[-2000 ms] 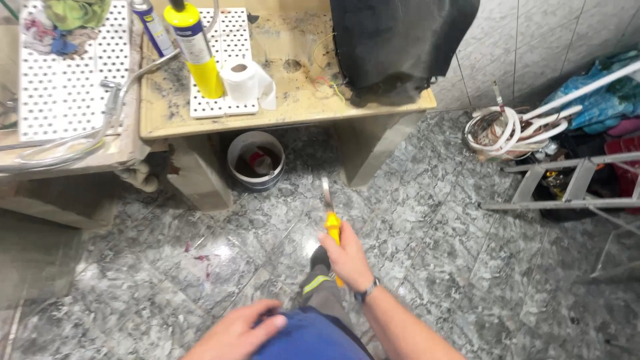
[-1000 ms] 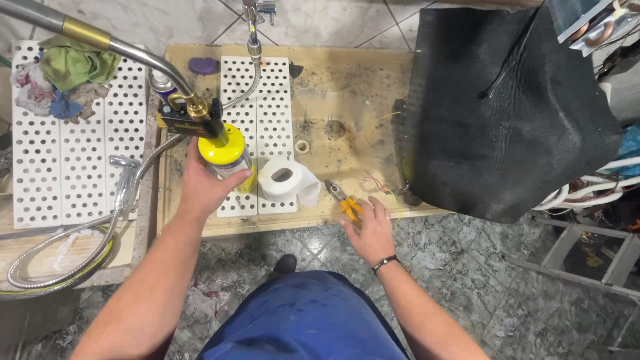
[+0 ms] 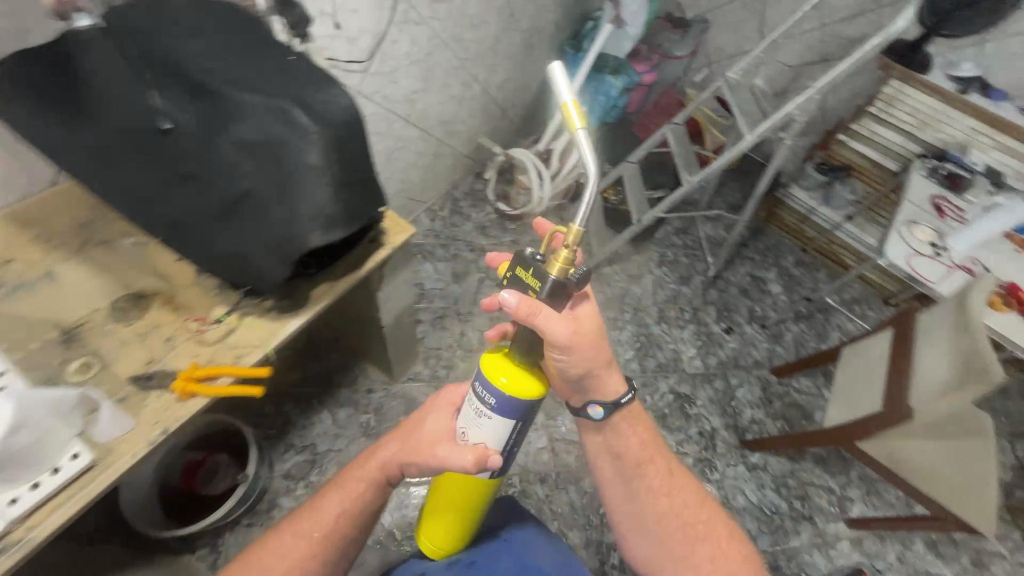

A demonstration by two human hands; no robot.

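Note:
A Bernzomatic gas torch with a bent metal burner tube is mounted on a yellow gas cylinder. My left hand wraps around the labelled middle of the cylinder. Higher up, my right hand is closed around the black torch body, its thumb across the front. The burner tube points up and away from me. Yellow-handled pliers lie at the front edge of the stained workbench, left of my hands.
A black leather-like sheet covers the bench's far end. Below stands a bucket. An aluminium stepladder, coiled white tubing and a chair are ahead and to the right. White paper lies at left.
The pliers have left my right hand and lie on the bench. My right hand now grips the torch body, and the torch is away from the bench. The view has swung right.

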